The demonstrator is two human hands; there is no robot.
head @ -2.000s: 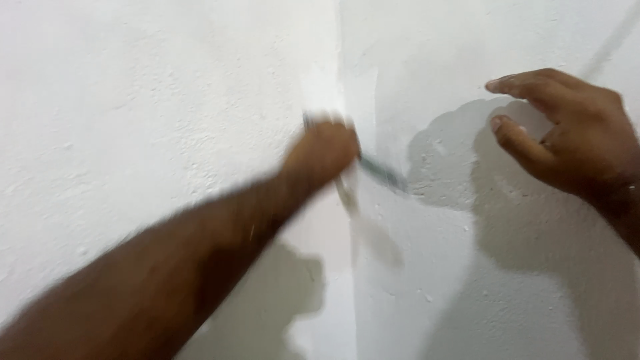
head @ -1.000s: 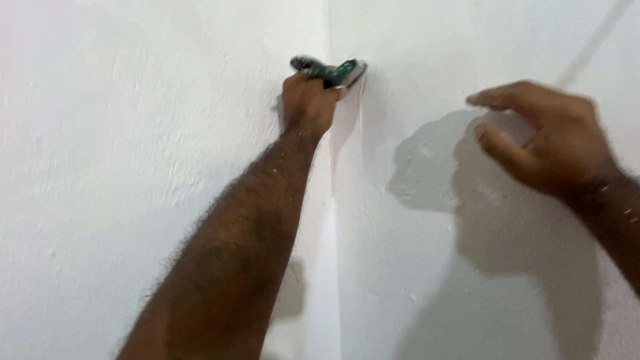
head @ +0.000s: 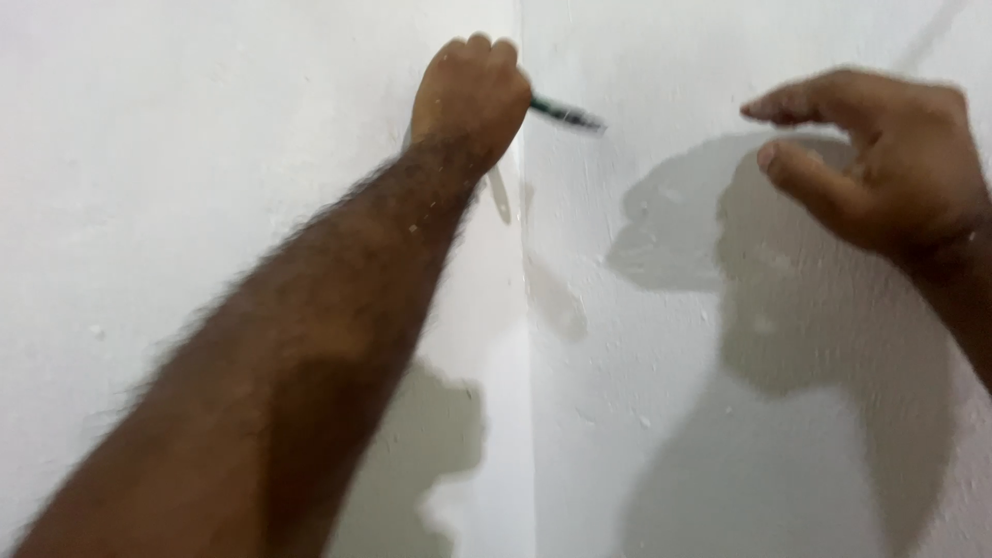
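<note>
My left hand (head: 474, 101) is closed around a dark green hand tool (head: 567, 114), up near the inside corner of two white walls. One narrow, blurred end of the tool sticks out to the right of my fist; the rest is hidden by the hand, so its exact kind cannot be told. Over at the right, my right hand (head: 903, 159) holds nothing, with thumb and fingers apart in front of the right wall. Whether it touches the wall cannot be told.
The left wall (head: 170, 155) and the right wall (head: 659, 372) meet at a vertical corner line just right of my left fist. Both are white, with small bumps and rough patches. Shadows of my hands and arms fall across them.
My left hand has turned since a second ago, when more of the green tool showed above it; two seconds ago the hand was lower along the corner. My right hand stays spread at the right.
</note>
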